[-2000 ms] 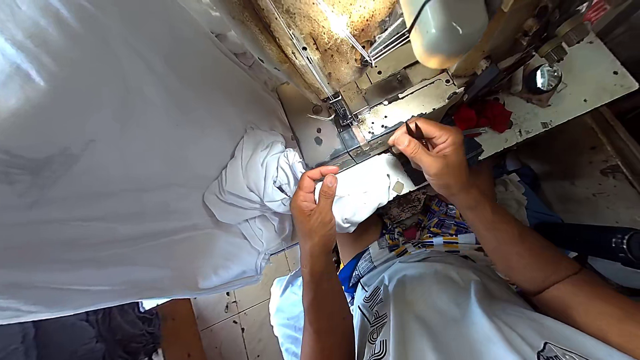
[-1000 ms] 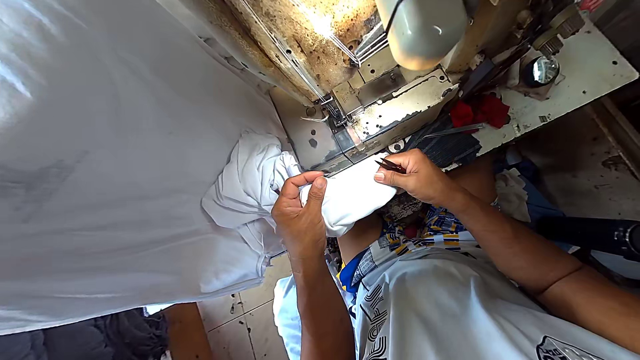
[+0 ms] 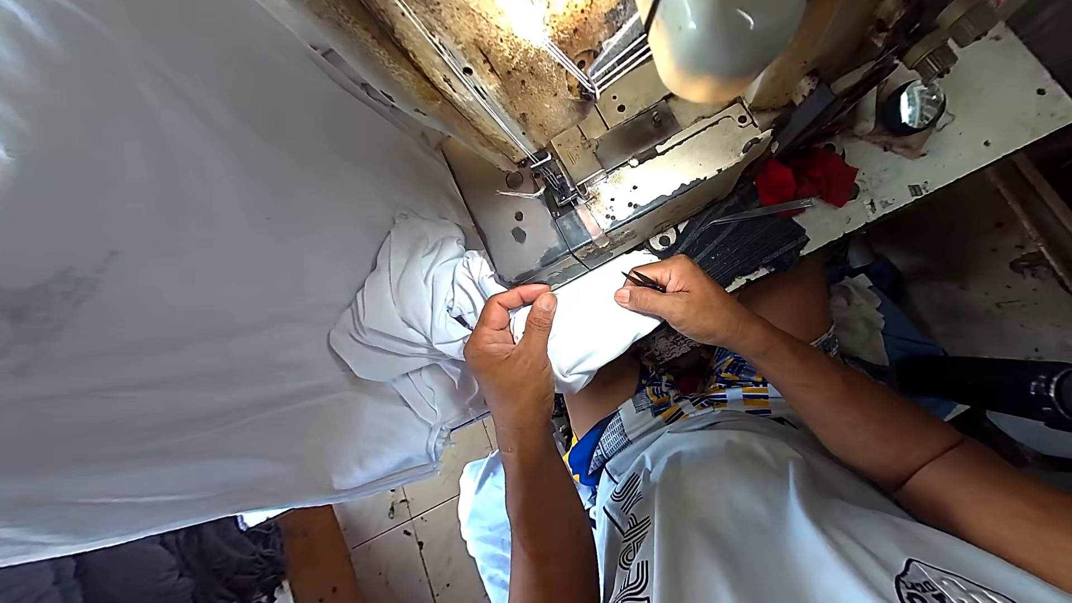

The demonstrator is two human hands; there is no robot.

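A piece of white fabric (image 3: 586, 322) is stretched between my two hands, just in front of the bed of an industrial sewing machine (image 3: 620, 197). My left hand (image 3: 515, 343) pinches its left part between thumb and forefinger. My right hand (image 3: 682, 297) holds small dark thread snips (image 3: 645, 281), with thumb and fingers at the fabric's right edge; the blades point left over the cloth. More white fabric (image 3: 410, 301) lies bunched to the left of my left hand. The machine's needle and presser foot area (image 3: 563, 186) is above the hands, with white thread running down to it.
A large white cloth (image 3: 209, 293) spreads over the left side. Red cloth (image 3: 808, 177), metal tweezers (image 3: 762, 211) and dark striped fabric (image 3: 745, 243) lie on the right by the worktable (image 3: 988, 126). A rounded pale machine part or lamp (image 3: 724, 42) overhangs the top. Dark fabric (image 3: 167, 565) sits at lower left.
Two seconds ago the right hand was raised nearer the machine bed, with the snips upright; it has come down to the fabric's right edge. The left hand still pinches the fabric.
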